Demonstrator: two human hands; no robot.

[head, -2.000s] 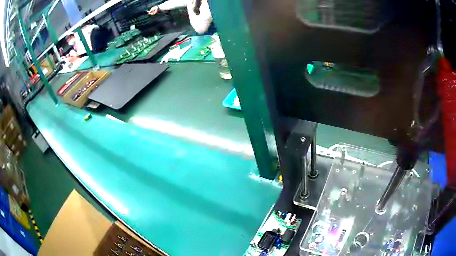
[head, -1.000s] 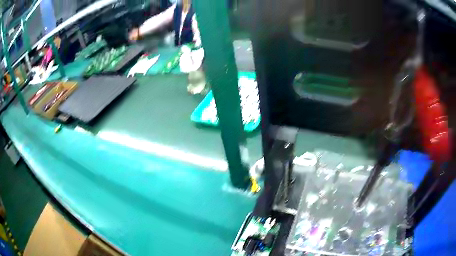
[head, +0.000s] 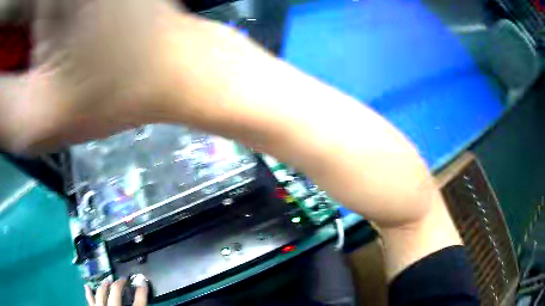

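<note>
The black test fixture (head: pixel 197 251) stands in front of me, its clear pressure plate (head: pixel 161 173) over the board nest. My right hand (head: pixel 54 77) is blurred at the upper left, closed around the red fixture lever (head: pixel 13 48); my forearm crosses above the plate. My left hand (head: pixel 119 291) is cut off by the bottom edge. Its fingertips rest around a silver push button (head: pixel 138 280), holding nothing. A circuit board (head: pixel 92 254) lies at the fixture's left side, just above my left fingers. Green circuit boards (head: pixel 311 200) show at its right side, partly behind my forearm.
A blue mat (head: pixel 382 60) lies to the right beyond my forearm. A divided brown carton (head: pixel 472 227) is below the bench edge at the right. A red lamp (head: pixel 288 248) glows on the fixture front. A white cord (head: pixel 340 233) hangs beside the base.
The view has swung right and down to the fixture's front, mat and carton. Both hands have come into view, the right on the red lever and the left at the button.
</note>
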